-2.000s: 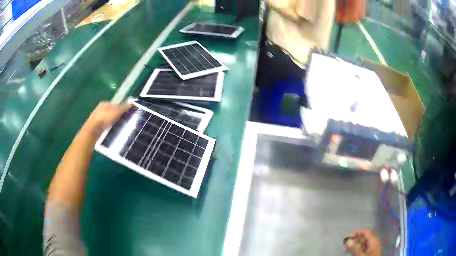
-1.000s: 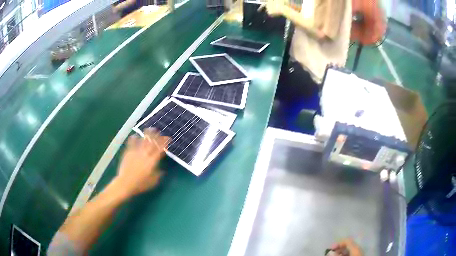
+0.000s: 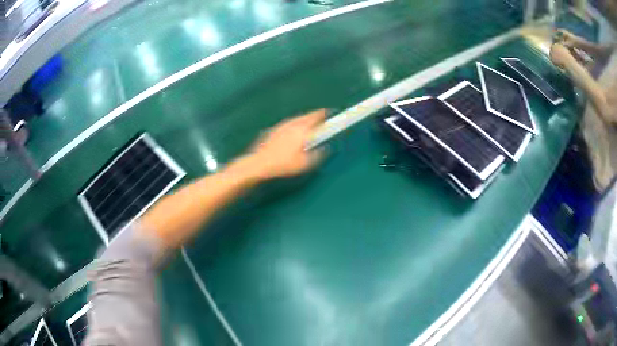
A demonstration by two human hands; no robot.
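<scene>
My left hand [image 3: 287,145] is blurred, stretched over the green belt with nothing seen in it, between two groups of panels. Several solar panels [image 3: 450,138] overlap face up to its right, dark with white borders. A single solar panel [image 3: 132,186] lies face up on the belt to the left, partly behind my forearm. My right hand is out of the picture.
The silver-framed light box [image 3: 504,297] is cut off at the lower right, with part of the bench meter [image 3: 595,304] beside it. Another person's arms [image 3: 582,74] show at the upper right. Panel corners [image 3: 42,334] show at the lower left edge.
The view has swung left, so the stacked panels and light box sit farther right. My left hand has come away from the top panel. My right hand has left the picture.
</scene>
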